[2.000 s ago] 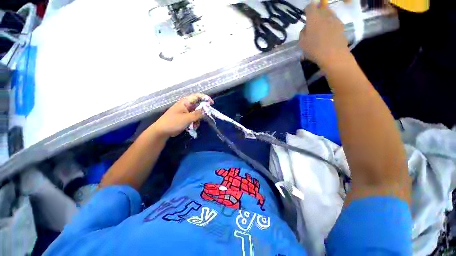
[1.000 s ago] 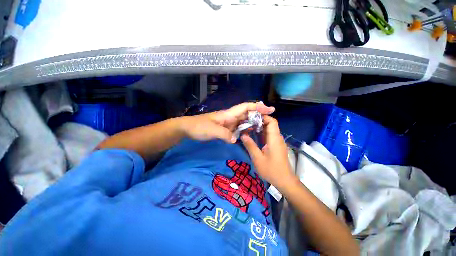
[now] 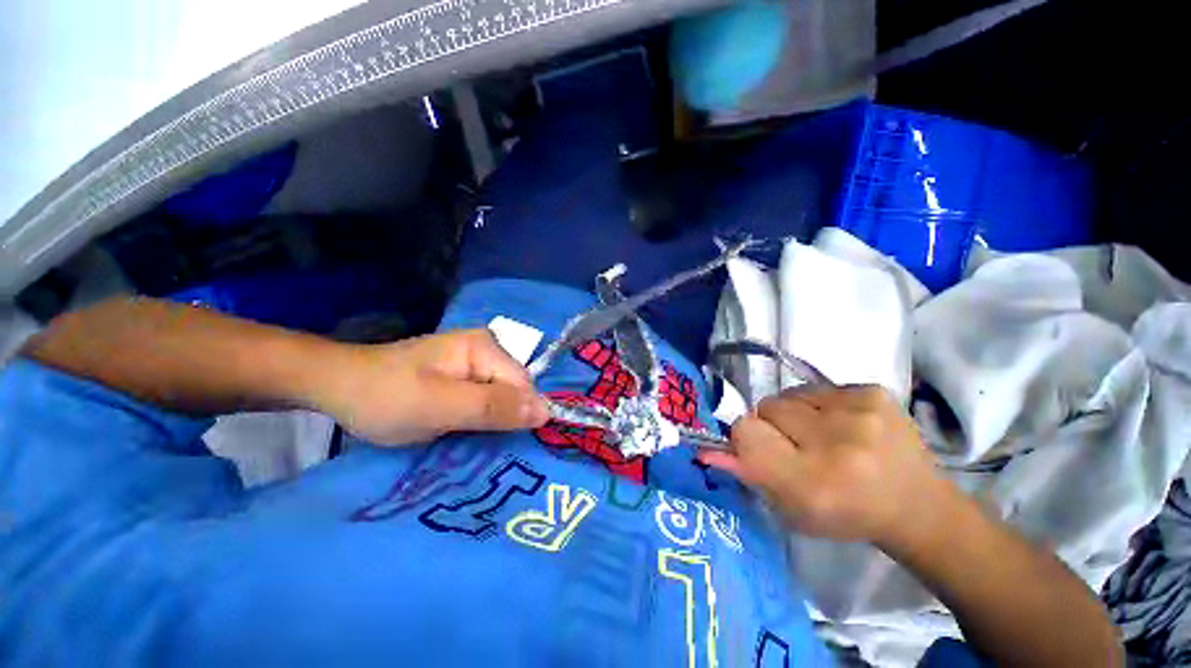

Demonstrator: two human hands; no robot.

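Observation:
A narrow grey fabric strip (image 3: 628, 311) with a knotted, crumpled lump at its middle is held in front of my chest. My left hand (image 3: 451, 386) pinches the strip just left of the knot. My right hand (image 3: 820, 459) grips it just right of the knot. Loose ends of the strip stick up above the knot. A small white tag (image 3: 515, 339) shows near my left fingers. White to light grey cut cloth (image 3: 856, 307) lies beside my lap, partly behind my right hand and forearm.
The table's front edge with a printed ruler (image 3: 379, 55) crosses the upper left. A blue bin (image 3: 973, 189) stands at the upper right, next to more light grey cloth (image 3: 1045, 339). A pale blue round thing (image 3: 726, 55) is under the table. A white tape (image 3: 960, 35) hangs at the top right.
My hands were together around the crumpled knot; they have moved apart and lower, with the strip stretched between them. The view has shifted, and the shears are out of the picture.

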